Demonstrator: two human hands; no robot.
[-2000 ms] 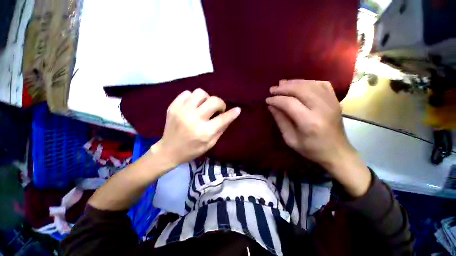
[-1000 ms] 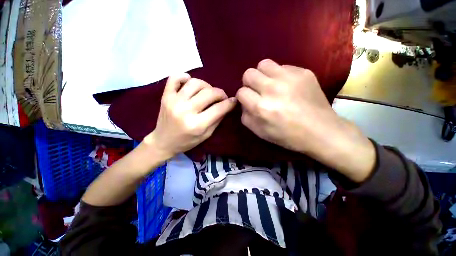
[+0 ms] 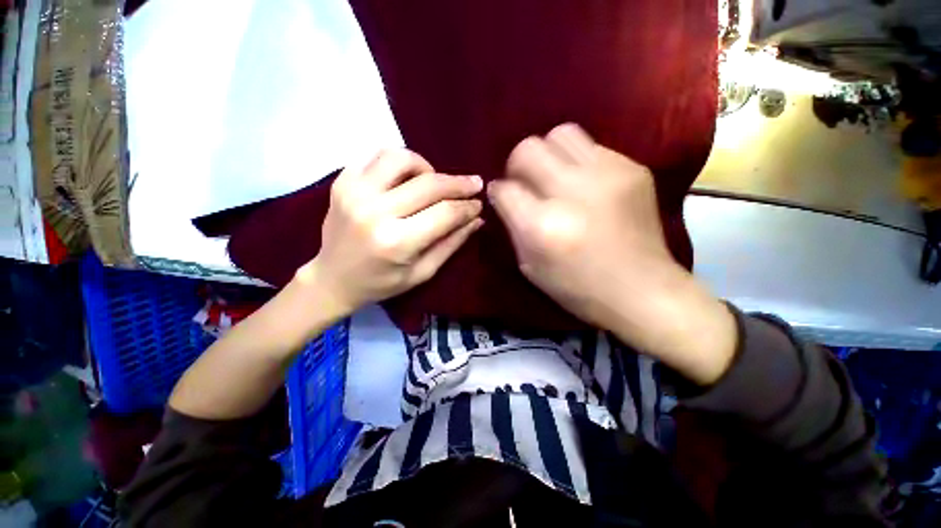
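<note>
A large maroon panel (image 3: 537, 77) lies over the white table and hangs over its front edge onto my lap. A white panel (image 3: 263, 103) lies at its left, with a dark maroon edge showing under its lower rim. My left hand (image 3: 397, 227) and my right hand (image 3: 578, 211) meet over the maroon panel, fingertips nearly touching. Both hands have thumb and fingers pinched together on the cloth. What lies between the fingertips is too small to tell. The right hand is slightly blurred.
The sewing machine head (image 3: 836, 36) stands at the upper right over its pale gold bed (image 3: 784, 165). A yellow-orange tuft (image 3: 921, 180) and black looped handles (image 3: 932, 258) are at the right edge. Brown taped cardboard (image 3: 83, 134) lines the left. Blue baskets (image 3: 144, 330) stand below the table.
My right hand has moved left across the maroon panel to meet my left hand. The cloth and the view have shifted slightly left.
</note>
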